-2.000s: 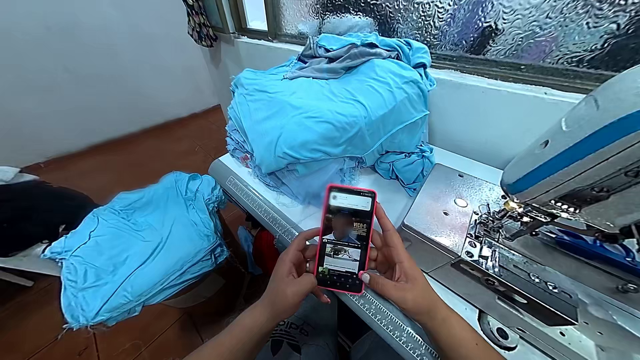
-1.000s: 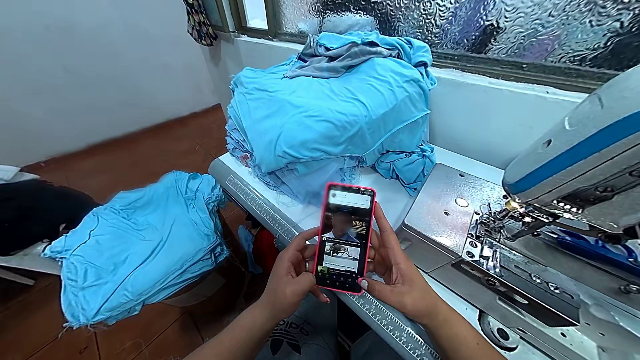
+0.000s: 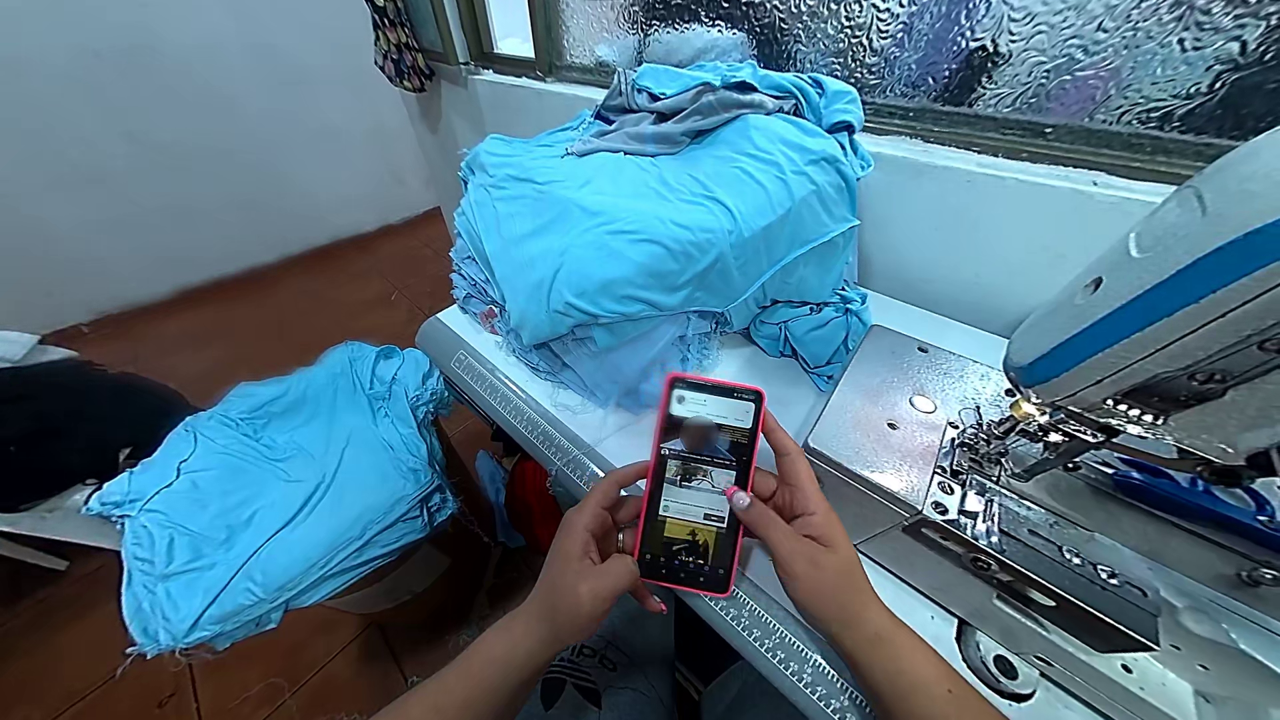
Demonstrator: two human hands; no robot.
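A smartphone in a pink case (image 3: 702, 485) is held upright between both hands above the front edge of the sewing table, its screen lit. My left hand (image 3: 590, 550) grips its left side, with a ring on one finger. On the right side, my right hand (image 3: 805, 530) supports the phone, and its thumb lies over the screen. Behind the phone, a tall pile of light blue fabric pieces (image 3: 650, 230) rests on the table, with a grey cloth (image 3: 680, 120) on top.
An industrial sewing machine (image 3: 1150, 300) stands at the right, with blue-handled scissors (image 3: 1190, 500) beside it. More light blue fabric (image 3: 280, 490) lies at the lower left, next to black cloth (image 3: 80, 430). A measuring tape strip (image 3: 530, 420) runs along the table's front edge.
My right thumb has moved up from the phone's lower right edge onto the screen. The picture on the screen has shifted. Both hands still hold the phone.
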